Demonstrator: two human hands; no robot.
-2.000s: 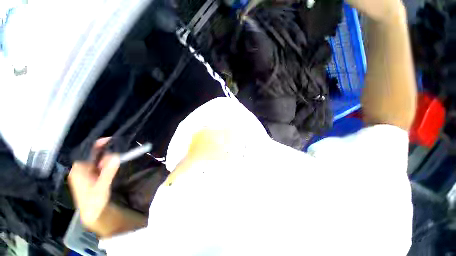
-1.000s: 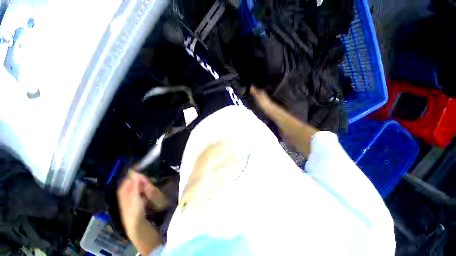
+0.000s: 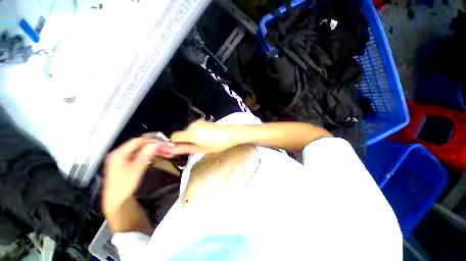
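My left hand (image 3: 125, 171) and my right hand (image 3: 204, 136) meet in front of my white top, left of the middle. A small pale strip or ticket (image 3: 161, 136) shows at the fingertips of my left hand; blur hides its shape. My right fingertips touch or nearly touch it, and their grip is unclear. Dark cloth (image 3: 158, 186) lies below and behind my hands.
A white machine table (image 3: 115, 102) with ruler markings curves along the left. A blue crate (image 3: 393, 97) of dark cloth (image 3: 327, 76) stands upper right. A red stool (image 3: 444, 130) and blue panel (image 3: 416, 183) are at right. A dark cloth heap (image 3: 38, 188) is lower left.
My right hand has come in from the right to meet my left hand. My left hand has moved up from the lower left. The view has shifted, showing more table and crate.
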